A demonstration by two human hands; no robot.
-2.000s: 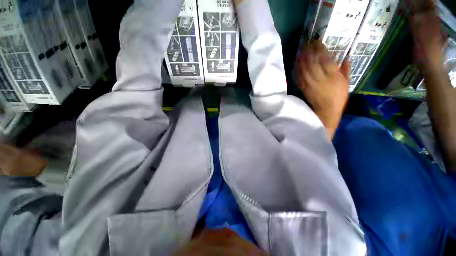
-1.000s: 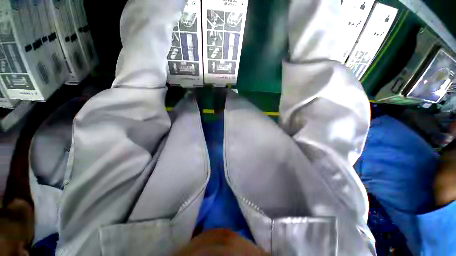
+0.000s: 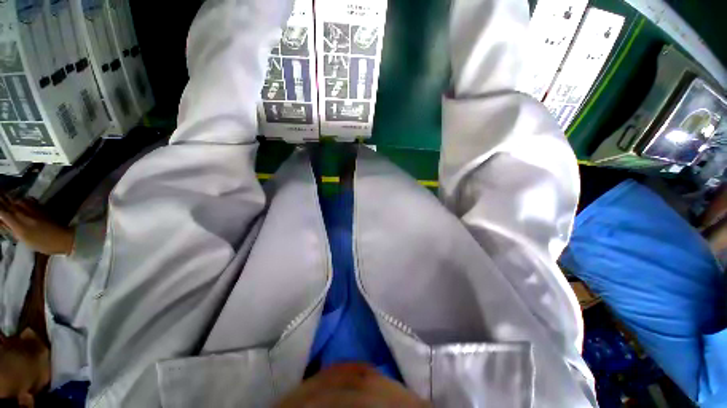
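Observation:
Two long white retail boxes lie side by side on the green bench top, printed with grey photos and blue-violet blocks. Their near ends face me, and their far ends are cut off by the top edge. My left forearm, in a light grey sleeve, reaches up over the left side of this pair. My right forearm reaches up between the pair and another group of white boxes on the right. Both my hands are beyond the top edge of the picture.
Several white boxes stand in a row at the left. A squarish pale unit with a shiny top sits on the bench at the right. A coworker's hand shows at the left edge, and a person's blue sleeve at the right.
Since two seconds ago my right arm has moved right, away from the middle pair. A coworker's hand has left the right boxes. The middle pair has stayed nearly in place.

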